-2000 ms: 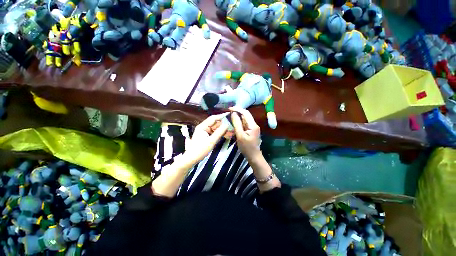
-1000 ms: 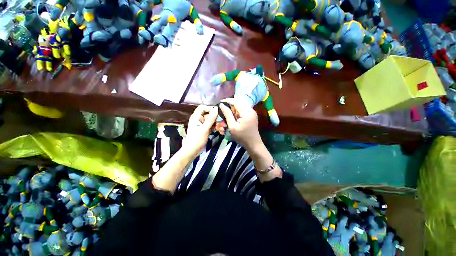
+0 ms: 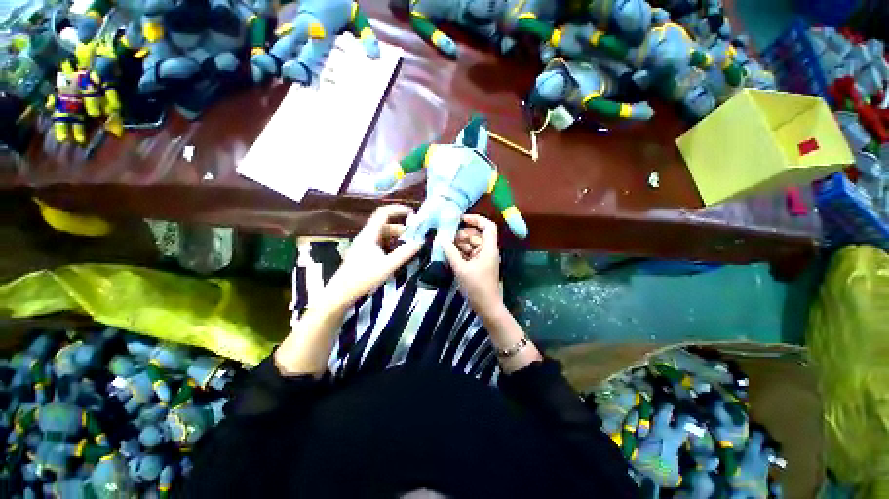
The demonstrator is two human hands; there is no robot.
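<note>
A grey-blue plush figure (image 3: 456, 180) with green and yellow bands on its arms lies at the table's near edge, head away from me, arms spread. Its lower end hangs over the edge towards my lap, with dark patches near the legs. My left hand (image 3: 382, 249) pinches the figure at its left leg. My right hand (image 3: 476, 255) holds the other leg side, its fingers curled. Both hands are bare. Whether a small tool or thread is between the fingers cannot be seen.
White paper sheets (image 3: 322, 122) lie left of the figure. More plush figures (image 3: 673, 58) are heaped along the far side. A pale yellow box (image 3: 765, 146) stands right. Yellow sacks (image 3: 146, 302), a blue crate (image 3: 848, 210) and figure-filled cartons (image 3: 794, 414) surround the table.
The figure has turned so its body lies straighter towards me and its legs and dark patches now show. My hands have moved apart, one at each leg. The whole view has shifted slightly.
</note>
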